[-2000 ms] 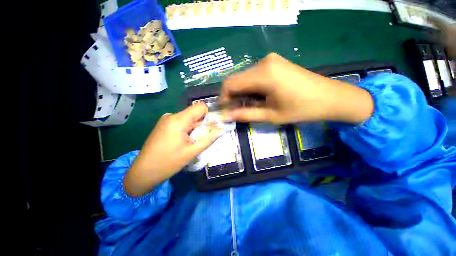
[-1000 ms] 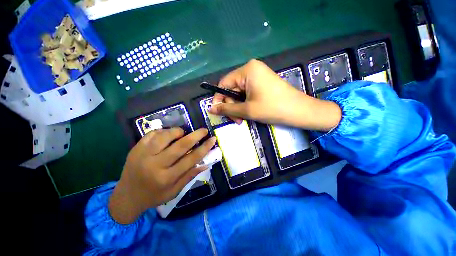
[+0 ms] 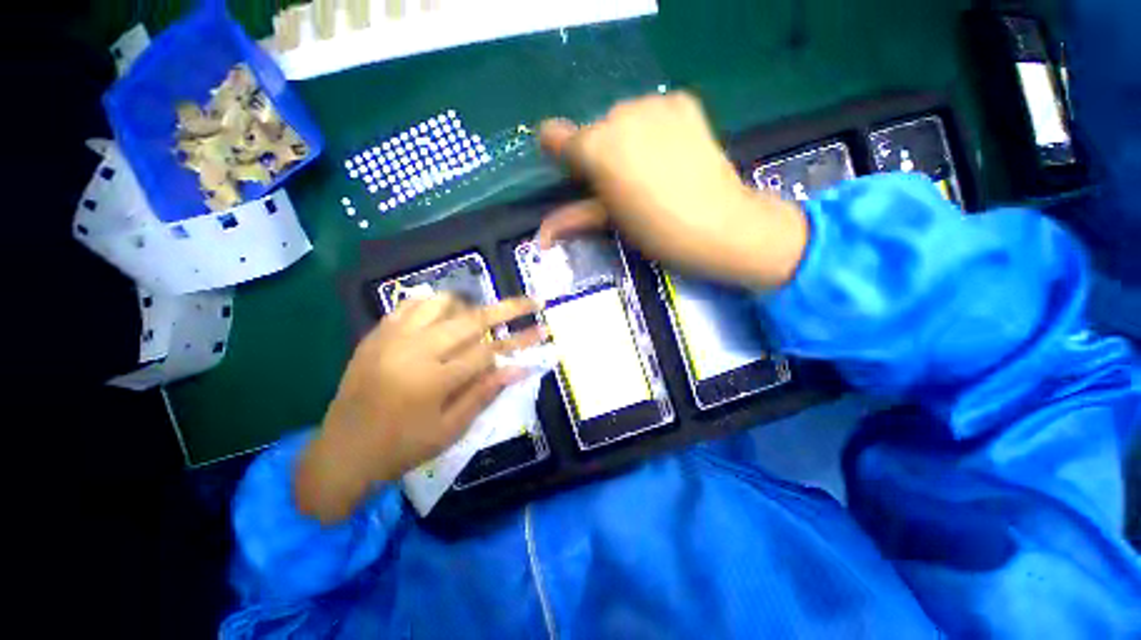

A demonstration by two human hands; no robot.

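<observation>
A black foam tray [image 3: 466,238] holds a row of open phone units. My left hand [image 3: 419,388] lies over the leftmost phone and holds a short white liner piece [image 3: 482,438] under its fingers. The second phone [image 3: 606,354], with a large white rectangle and a dark lower end, lies just right of my left fingertips. My right hand [image 3: 663,181] is blurred above the tray's back edge, over the upper end of the second and third phones. Its fingers are bent, and whether it holds the tweezers cannot be told.
A blue bin [image 3: 159,150] with tan scraps stands at the upper left, with curled white liner strips [image 3: 257,250] beside it. A sheet of white dots [image 3: 417,160] lies behind the tray. A long white strip [image 3: 463,31] runs along the back. Another black tray [image 3: 1036,100] is at upper right.
My right hand has moved up, off the top of the second phone. The black tweezers no longer show. My left hand stays on the first phone with the liner piece; the view has shifted slightly.
</observation>
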